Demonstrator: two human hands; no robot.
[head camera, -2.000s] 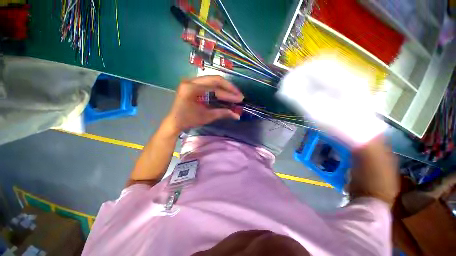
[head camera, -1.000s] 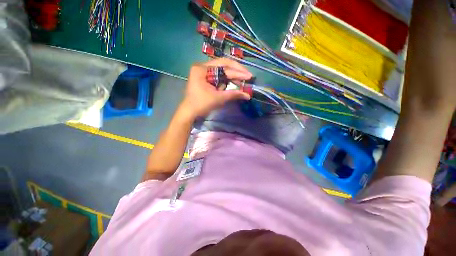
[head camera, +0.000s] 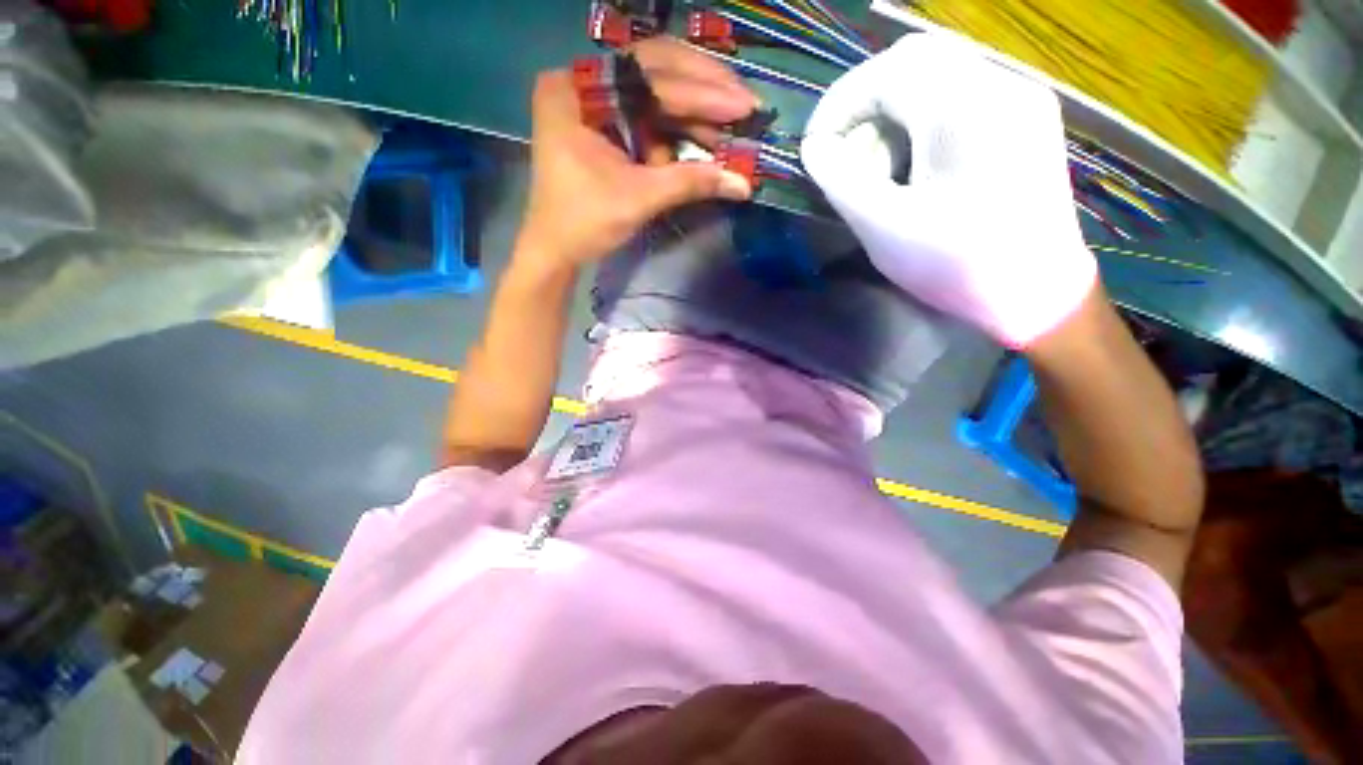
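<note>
My left hand (head camera: 613, 172) is bare and holds several red-and-black connector housings: some stand in the palm, and one connector housing (head camera: 737, 162) is pinched between thumb and fingertips, its wires pointing right. My right hand (head camera: 957, 180), in a white knit glove, is closed at the wires just right of that housing; its fingertips hide the wires and any terminal. Partly wired connectors (head camera: 710, 26) lie on the bench beyond my left hand, their multicoloured wires running right, partly behind the glove.
The green bench (head camera: 434, 75) crosses the top. A white divided tray (head camera: 1323, 142) holds yellow wires (head camera: 1136, 67) and red wires (head camera: 1268, 12). A loose wire bundle (head camera: 307, 30) lies at upper left. Blue stools (head camera: 396, 224) stand below the edge, beside a pale cover (head camera: 180, 209).
My gloved right hand has come back from the upper right to the housing in my left hand. The bench, tray and left hand now appear higher in the view.
</note>
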